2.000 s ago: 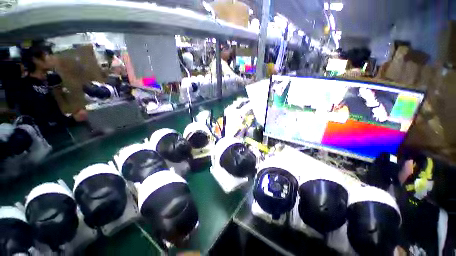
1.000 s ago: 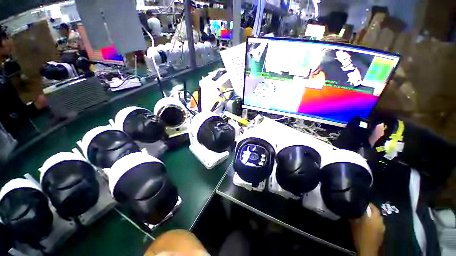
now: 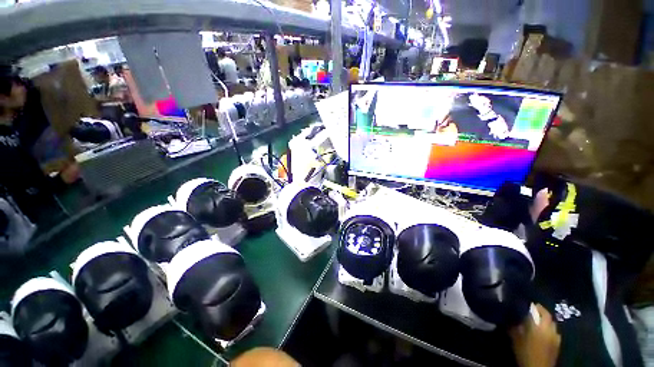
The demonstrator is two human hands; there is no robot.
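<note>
My right hand [image 3: 538,342] is at the lower right, beside the rightmost security camera [image 3: 496,283]. Its fingers rest on a small white thing that looks like a computer mouse [image 3: 535,314], mostly hidden. A rounded skin-coloured part, apparently my left hand [image 3: 264,358], is cut off by the bottom edge; its fingers cannot be made out. On the dark bench, a middle camera [image 3: 428,259] shows a plain black front, and the left one [image 3: 366,247] shows a lens and light dots. The monitor [image 3: 452,136] behind shows split pictures with a red-blue gradient.
More cameras [image 3: 215,290] stand in rows on the green surface [image 3: 287,290] at left. Small whitish parts [image 3: 566,310] lie right of my right hand, near a pale strap [image 3: 604,308]. A black bulky thing with yellow tape [image 3: 566,208] is at right. A person [image 3: 29,143] is across the line.
The view has swung, tilting down and then slightly up. My right hand, barely in view at first, now shows beside the rightmost camera. The skin-coloured part at the bottom sits lower than a second ago.
</note>
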